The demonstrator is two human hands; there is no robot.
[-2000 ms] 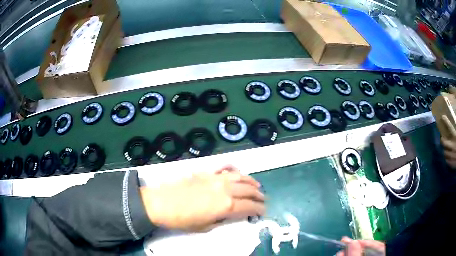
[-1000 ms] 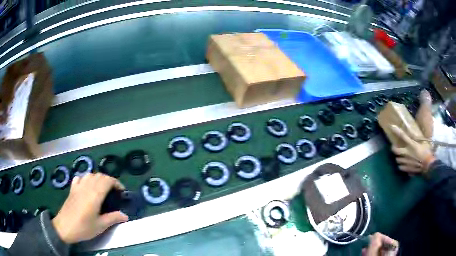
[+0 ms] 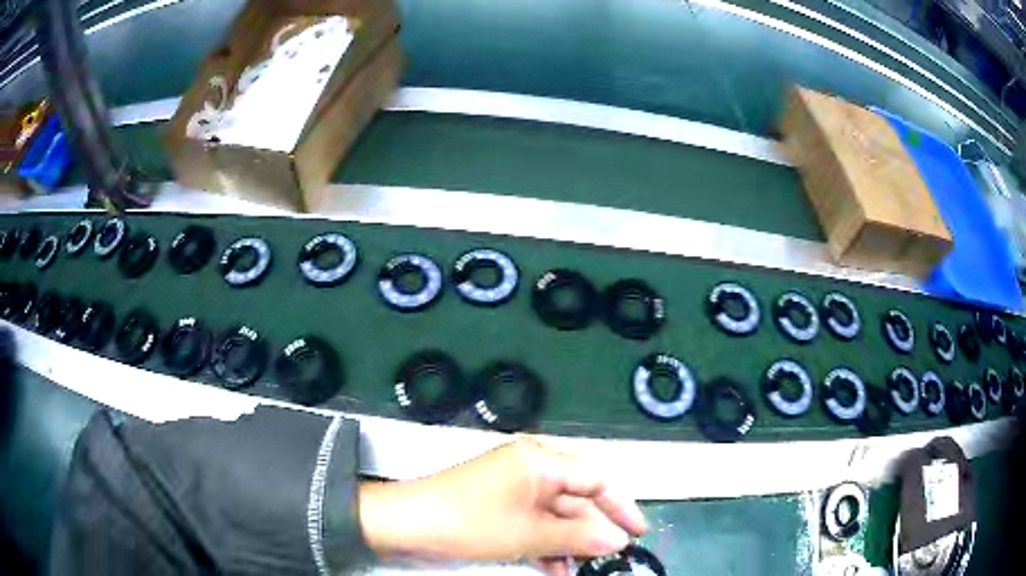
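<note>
My left hand (image 3: 506, 506) reaches in from the left in a dark sleeve, at the bottom middle. Its fingertips are closed on a black ring part (image 3: 637, 559), which is cut off by the bottom edge and partly hidden by the fingers. My right hand is not in view. Plain black rings (image 3: 431, 386) and rings with a pale C-shaped band (image 3: 664, 385) lie in two rows on the green belt (image 3: 585, 366). A ring with a white band (image 3: 842, 510) lies on the worktop at the lower right, with white pieces just below it.
An open carton (image 3: 253, 180) with white pieces stands behind the belt at upper left. A closed carton (image 3: 866, 186) and a blue tray (image 3: 979, 253) are at upper right. A metal dish (image 3: 951, 554) with a dark labelled pad (image 3: 936, 495) is at lower right.
The view has swung back left. My left hand has moved from the belt to the near worktop with a black ring taken from the front row. My right hand has gone out of view.
</note>
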